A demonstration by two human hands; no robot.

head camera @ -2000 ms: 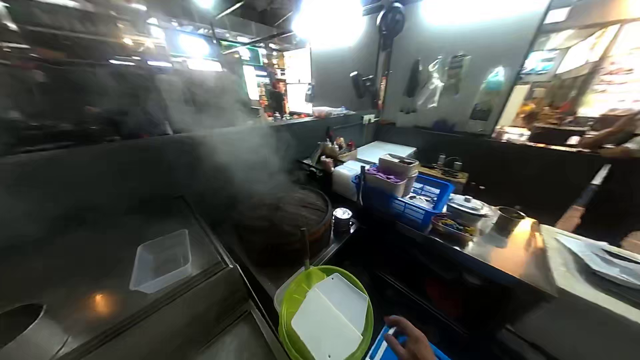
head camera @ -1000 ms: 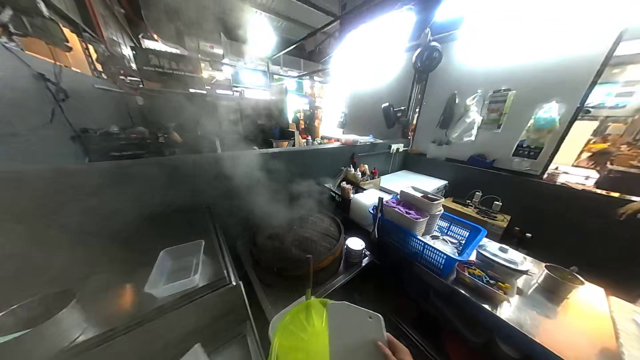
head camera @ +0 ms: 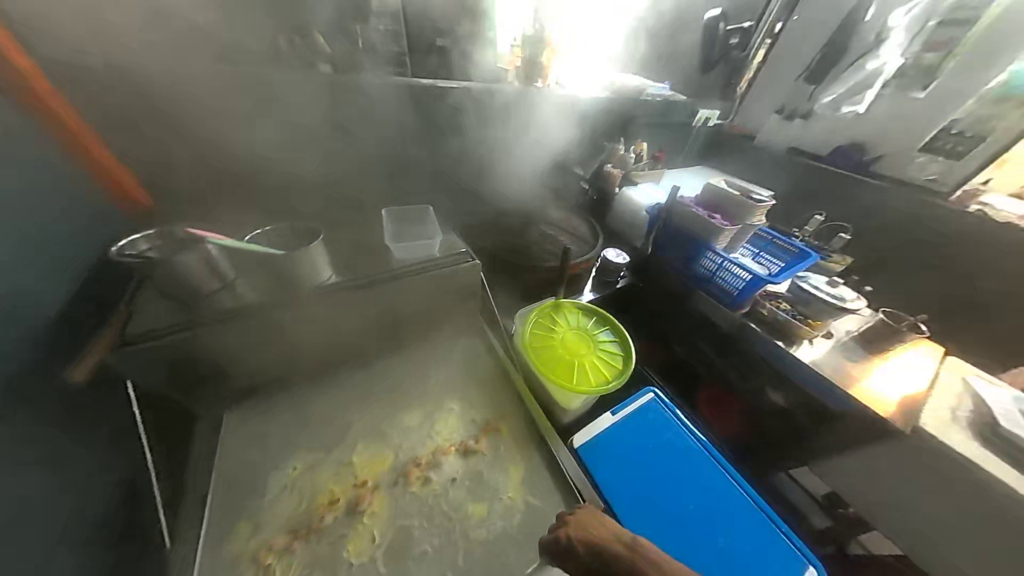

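My right hand (head camera: 588, 540) reaches in from the bottom edge, its fingers curled around something pale and flat that is mostly cut off by the frame. It is at the right rim of a large flat metal tray (head camera: 384, 344). A thin whitish sheet with yellow egg-like patches and brown crumbled bits (head camera: 368, 488) covers the tray's lower part. Beyond my hand, a ribbed lime-green lid (head camera: 576, 346) sits on a white tub, with a dark handle standing behind it. A blue board or lid with a white edge (head camera: 688, 488) lies right of the tray. My left hand is out of view.
Steam rises over a round steamer (head camera: 536, 240). Behind the tray stand a clear plastic container (head camera: 411, 230) and metal pots (head camera: 292, 256). A blue basket (head camera: 728, 272) with white tubs, a lidded pot (head camera: 828, 292) and a metal cup (head camera: 884, 328) occupy the right counter.
The white plates seen on the green lid two seconds ago are gone from it. One second ago my right hand was at a white plate beside the lid; it is now at the tray's rim. The view has tilted down.
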